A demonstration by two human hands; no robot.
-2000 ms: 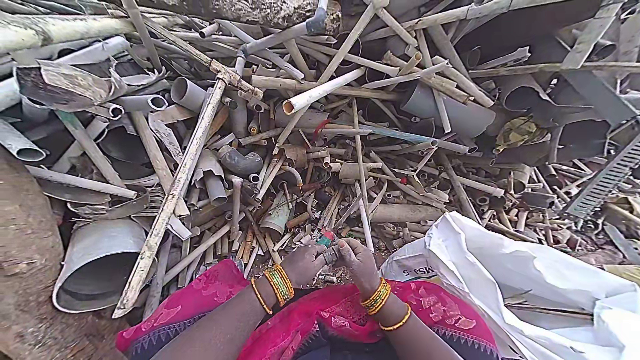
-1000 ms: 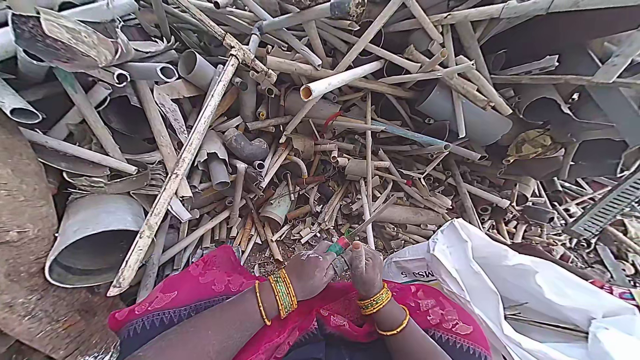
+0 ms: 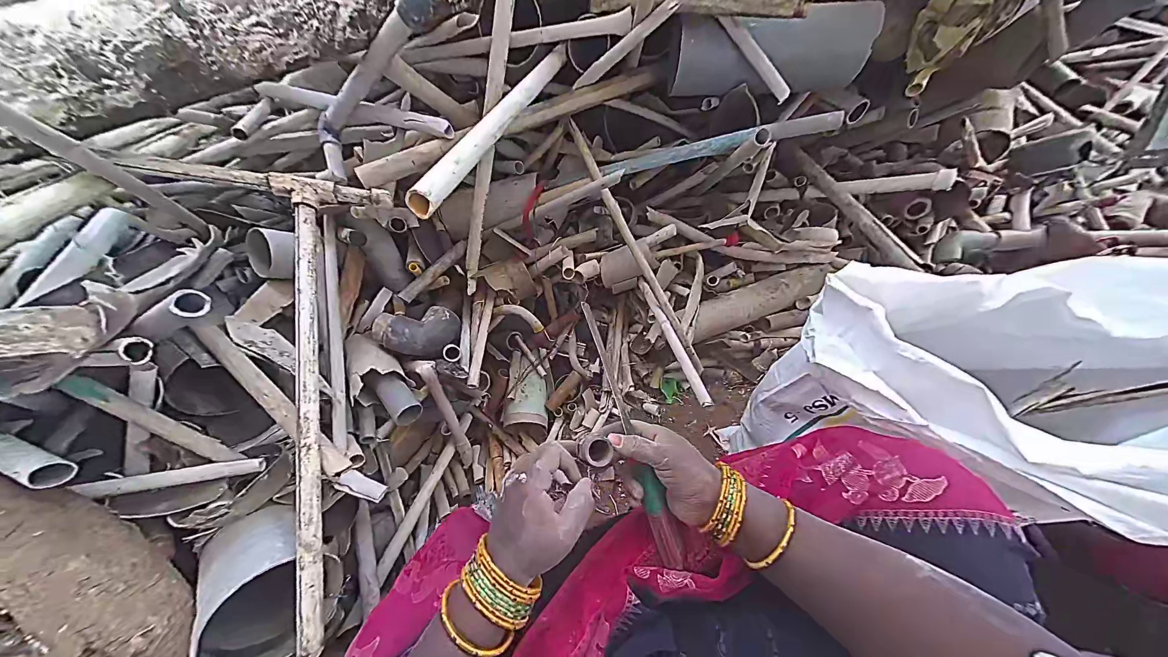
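My right hand (image 3: 671, 470) is closed around the green and reddish handle (image 3: 653, 500) of a hand tool, whose long thin metal shaft (image 3: 604, 365) points up and away over the scrap. Its thumb tip touches a short piece of grey pipe (image 3: 598, 451), open end towards me. My left hand (image 3: 538, 502) is just left of that piece, thumb apart from the fingers; whether it grips the pipe or small bits is unclear. Both wrists wear yellow bangles, and a pink cloth (image 3: 812, 465) covers my lap.
A heap of plastic pipe offcuts (image 3: 547, 246) spreads ahead. A white woven sack (image 3: 949, 365) lies open at the right with thin sticks inside. A long pale stick (image 3: 308, 411) and a wide grey pipe (image 3: 246, 575) are at the left, by a brown rock-like surface (image 3: 91, 566).
My hands, close together before, are now a little apart, with a short pipe piece visible between them. The tool's shaft now points up and left instead of up and right. The view has shifted.
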